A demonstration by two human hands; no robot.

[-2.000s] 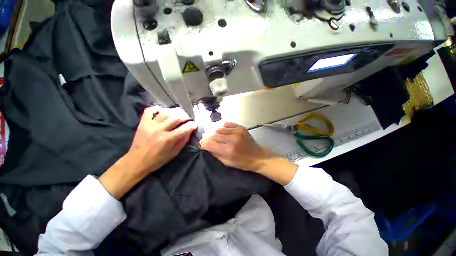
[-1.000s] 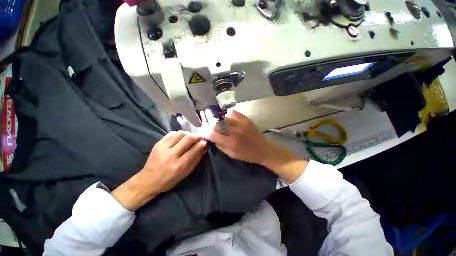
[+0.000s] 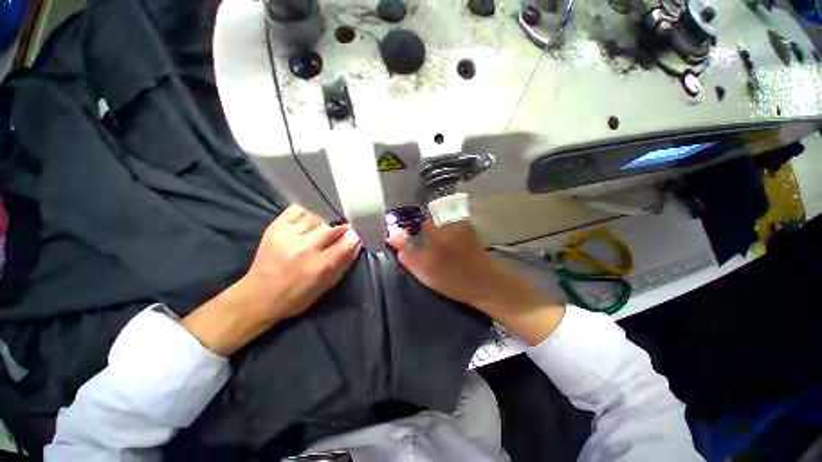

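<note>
The dark garment (image 3: pixel 180 244) lies left of the white sewing machine (image 3: pixel 505 99) and over my lap. My left hand (image 3: pixel 302 262) presses and pinches the cloth just left of the needle area. My right hand (image 3: pixel 446 257) holds the cloth at the right of the needle area, its fingers partly behind the machine's thread parts. A folded seam (image 3: pixel 379 316) runs from between my hands down toward my lap. The needle and presser foot are mostly hidden by the machine head and my fingers.
Scissors with yellow and green handle loops (image 3: pixel 595 271) lie right of my right hand on the white table (image 3: pixel 667 262), beside printed ruler marks. Dark cloth pieces (image 3: pixel 735 212) and a yellow-gold thing (image 3: pixel 782 203) lie at the machine's right end.
The machine looks larger and closer. The cloth between my hands has gone from bunched to a straighter seam running down to my lap. My right fingers have moved in beside the machine head.
</note>
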